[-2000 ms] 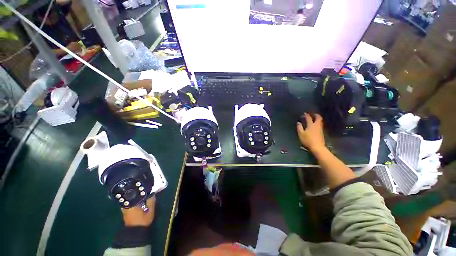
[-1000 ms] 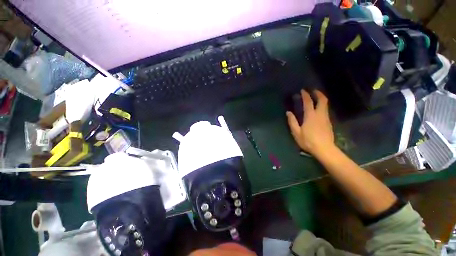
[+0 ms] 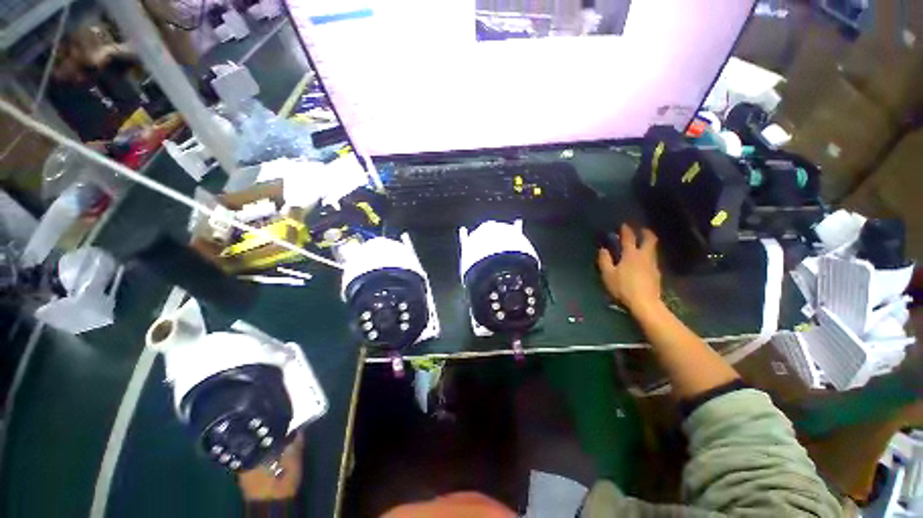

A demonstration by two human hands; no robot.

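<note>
My right hand (image 3: 632,271) rests over a small dark computer mouse (image 3: 613,243) on the bench, which it mostly covers. My left hand (image 3: 273,476) is at the lower edge of the left dome camera (image 3: 243,400), partly hidden behind its black ball; its fingers cannot be made out clearly. A small pinkish piece (image 3: 276,467) shows there. Two more white dome cameras stand side by side near the bench's front edge, the middle one (image 3: 387,293) and the right one (image 3: 503,280), their round lights facing me. A large monitor (image 3: 506,96) shows a mostly white-pink screen.
A black keyboard (image 3: 455,190) lies below the monitor. Bulky black equipment (image 3: 693,192) stands right of it. White ribbed parts (image 3: 845,314) are stacked at the far right. A carton with yellow items (image 3: 265,241) and a white roll (image 3: 174,326) are at left. A thin white rod crosses the upper left.
The view dipped closer to the bench and has moved back up. The screen again shows a picture inset at its top. My right hand stays on the mouse.
</note>
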